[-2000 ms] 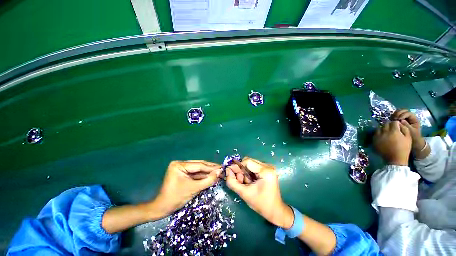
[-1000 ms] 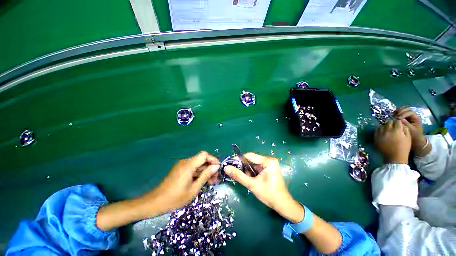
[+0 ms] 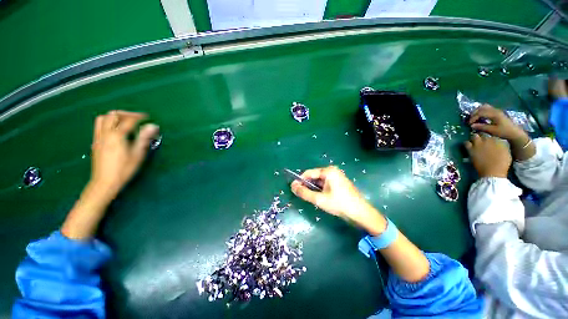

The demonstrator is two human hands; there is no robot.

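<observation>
My left hand (image 3: 118, 146) is over the belt at the left, slightly blurred, thumb and index finger apart. A round unit (image 3: 156, 142) lies at its thumb tip, partly covered, not visibly between the fingers. My right hand (image 3: 317, 187) is at the centre, closed on slim metallic tweezers (image 3: 296, 176) whose tip points up and left. No round unit shows in it. A loose heap of small shiny metal pieces (image 3: 258, 255) lies below and left of my right hand.
Round units (image 3: 223, 138) sit spaced along the green belt. The black tray (image 3: 411, 124) with small coppery parts, a clear bag (image 3: 428, 159) and stacked round units (image 3: 448, 190) are at right, beside a coworker's hands (image 3: 492, 146). Pale specks surround my right hand.
My left hand has left the centre, moving up and left to the belt. The round unit is gone from between my hands; one shows at the left thumb. My right hand keeps the tweezers.
</observation>
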